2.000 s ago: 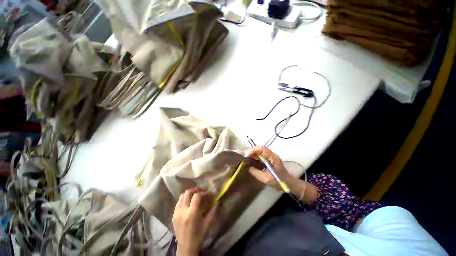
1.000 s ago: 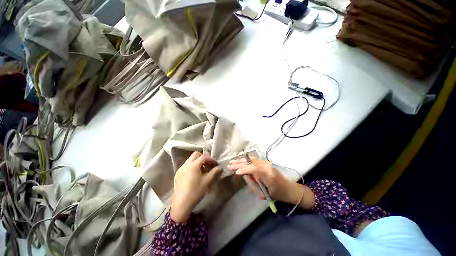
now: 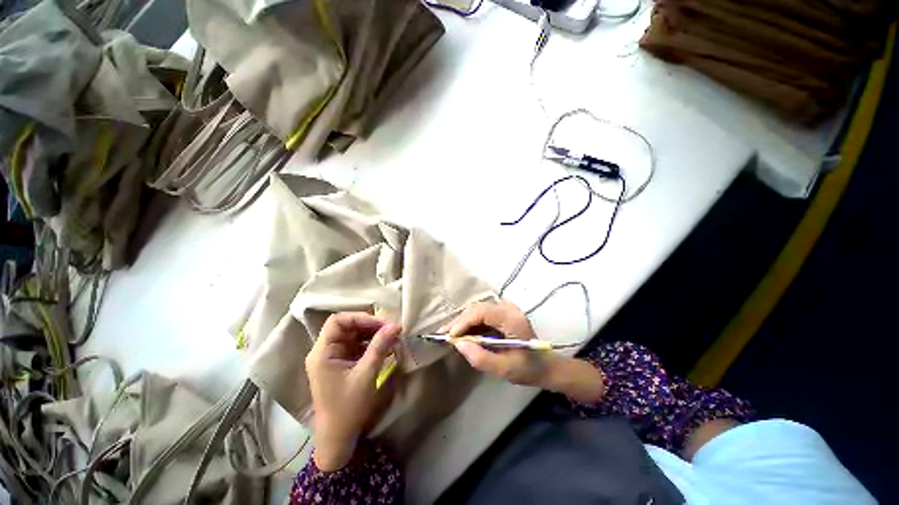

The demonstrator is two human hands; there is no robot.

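Note:
A beige fabric bag [image 3: 345, 266] lies crumpled on the white table in front of me. My left hand [image 3: 353, 380] pinches its cloth between thumb and fingers, and a short bright yellow strip [image 3: 386, 374] shows beside the fingers. My right hand [image 3: 498, 342] holds a slim pale pen [image 3: 513, 343] like a pencil, about level. Its dark tip points left at the cloth close to my left fingertips; whether it touches cannot be told. A thin grey cord runs from the pen's yellowish rear end.
A black tool [image 3: 599, 166] with a metal tip and dark cord lies on the white table [image 3: 453, 128]. Beige bags [image 3: 286, 59] with straps are piled at the upper left, more straps [image 3: 197, 444] lower left. Brown fabric [image 3: 769, 49] and a white power strip [image 3: 562, 12] are at the top right.
The pen has swung from slanting down to about level, its tip now at the cloth by my left fingers. The yellow strip shows again by my left hand.

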